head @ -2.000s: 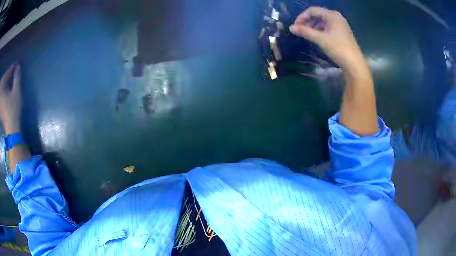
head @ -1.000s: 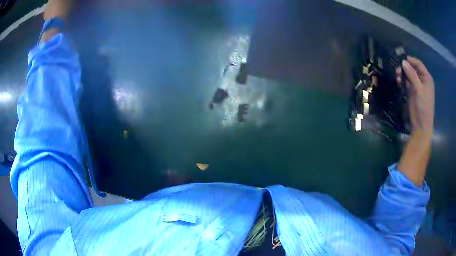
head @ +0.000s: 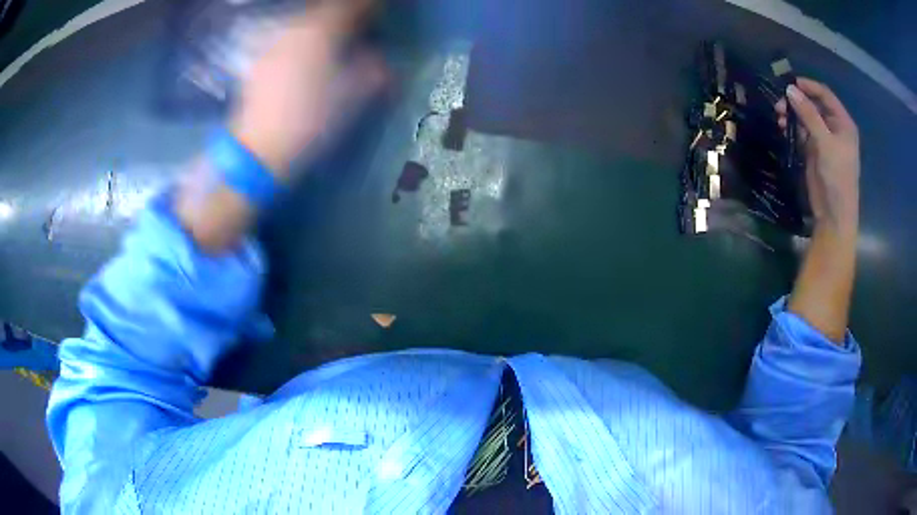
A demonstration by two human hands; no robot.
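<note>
My right hand (head: 830, 151) is at the right, its fingers closed on a black flex cable (head: 788, 111) with a pale end sticking up above the fingertips. The flex cable stack (head: 716, 161), black with pale and gold-white ends, lies on the bench just left of that hand. My left hand (head: 302, 86) is at the upper left, strongly blurred, with a blue strap on its wrist. Beside and behind it is a dark device-like thing (head: 186, 60) with a pale interior, blurred and partly hidden; whether the left hand holds it I cannot tell.
The dark-green bench (head: 563, 272) has a worn pale patch (head: 483, 186) with dark marks in the middle. A small tan scrap (head: 383, 320) lies near my smock. A pale curved edge line (head: 804, 25) runs along the far side.
My left hand has come from the upper left edge toward the middle, and the dark device-like thing now shows beside it. My right hand has a cable raised at its fingertips.
</note>
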